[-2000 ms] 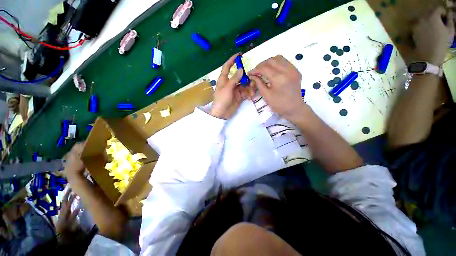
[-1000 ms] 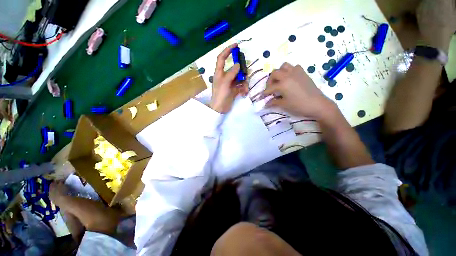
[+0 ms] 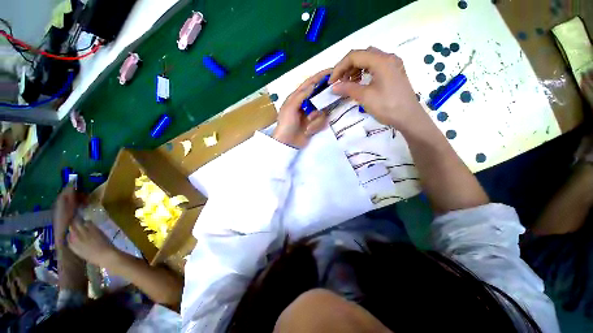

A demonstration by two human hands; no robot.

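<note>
My left hand (image 3: 299, 117) holds a blue battery cell (image 3: 308, 106) above the board's edge, tilted. My right hand (image 3: 377, 81) has a small white adhesive piece (image 3: 324, 97) at its fingertips, lying against the cell's side. Whether the piece is stuck down cannot be told. Thin dark lead wires (image 3: 367, 158) lie in a row on white paper (image 3: 318, 188), below my right hand. Another blue cell (image 3: 448, 91) lies on the pale board (image 3: 513, 117) among dark discs (image 3: 480, 157).
An open carton (image 3: 127, 195) with yellow paper pieces (image 3: 156, 209) stands left, beside a cardboard sheet (image 3: 240, 121). Blue cells and pink-wrapped parts (image 3: 190, 30) lie on the green belt (image 3: 234, 36). Another person's hands (image 3: 88, 240) are at the left; an arm shows at the right edge.
My right hand has moved from the wires up to the cell, now with the white piece. The right neighbour's arm has drawn back, and the upper right cell is gone from the board.
</note>
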